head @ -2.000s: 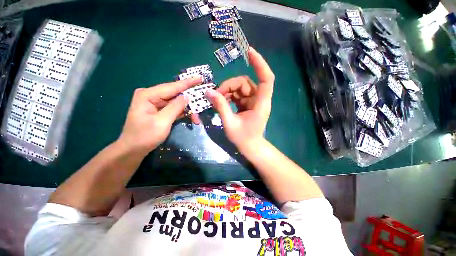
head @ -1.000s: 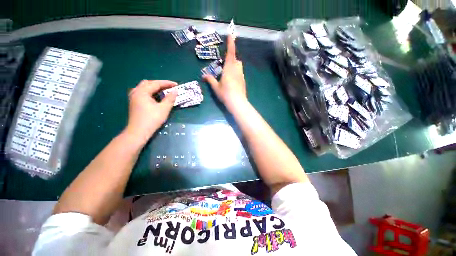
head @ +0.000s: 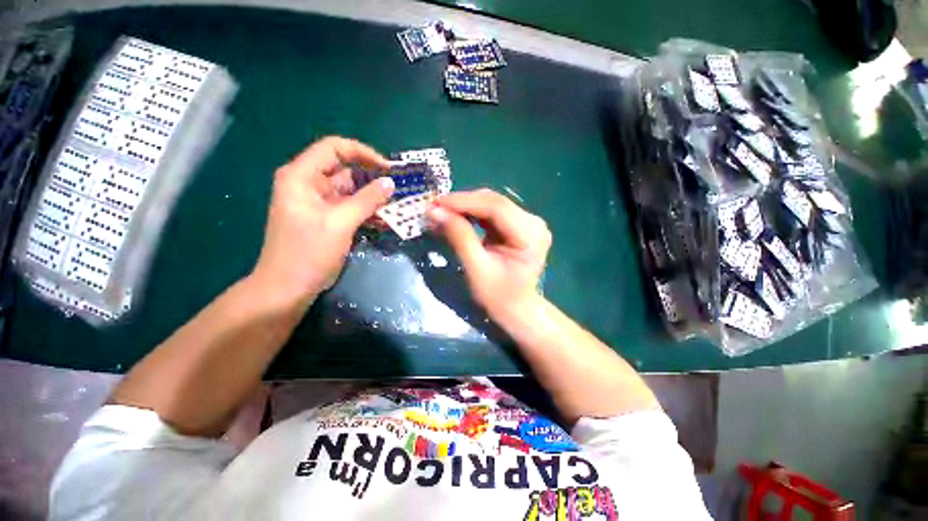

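Note:
My left hand (head: 317, 219) holds a small stack of boards in front of me. The top circuit board (head: 409, 181) shows a blue face with silvery marks, and white dotted faces show around it. My right hand (head: 499, 244) pinches a white dotted adhesive label (head: 407, 218) between thumb and finger at the near edge of that board. Whether the label touches the board cannot be told. Three loose circuit boards (head: 471, 83) lie on the bench beyond my hands. An empty clear liner (head: 407, 295) with tiny white dots lies below my hands.
A long stack of white sticker sheets (head: 114, 168) lies at left. A large crinkled clear bag (head: 753, 193) full of white-and-dark boards lies at right. A dark bagged item (head: 36, 81) is at the far left edge. A red stool (head: 789, 497) stands on the floor at lower right.
My right hand has come back from the loose boards to my left hand. The nearest loose board has left the bench, and a blue face now tops the held stack. The view has shifted.

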